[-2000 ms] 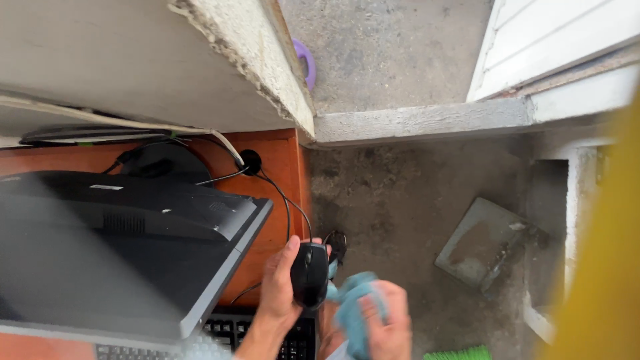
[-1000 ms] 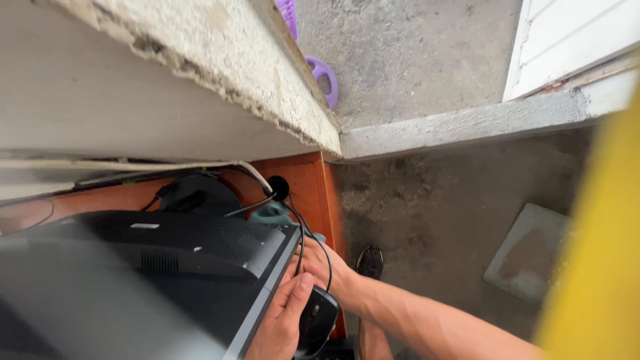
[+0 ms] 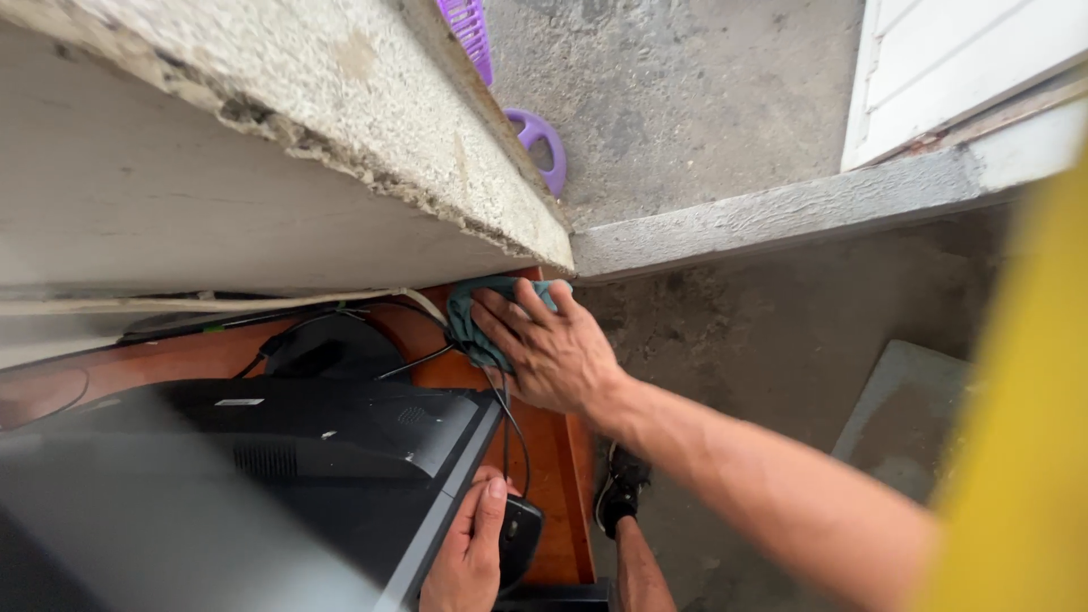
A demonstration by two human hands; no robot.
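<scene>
My right hand (image 3: 552,348) presses a teal cloth (image 3: 476,319) onto the far right corner of the orange-brown wooden desk (image 3: 544,476), close to the wall. Beside the monitor's right edge, my left hand (image 3: 472,544) holds a black computer mouse (image 3: 518,540) up over the desk; its lower fingers are hidden. The mouse's thin black cable (image 3: 520,433) runs back toward the cloth. A black monitor (image 3: 297,459) fills the lower left, with its round base (image 3: 336,347) behind it.
A rough-edged wall (image 3: 382,153) rises behind the desk, with a pale cable (image 3: 212,302) along its foot. Right of the desk are a concrete floor (image 3: 748,357), a grey board (image 3: 909,408) and a foot in a black shoe (image 3: 625,489). Purple plastic items (image 3: 544,153) lie beyond the wall. Something yellow blurs the right edge.
My right hand has moved with the cloth from beside the mouse to the desk's far corner. The mouse stays in my left hand. The view has shifted.
</scene>
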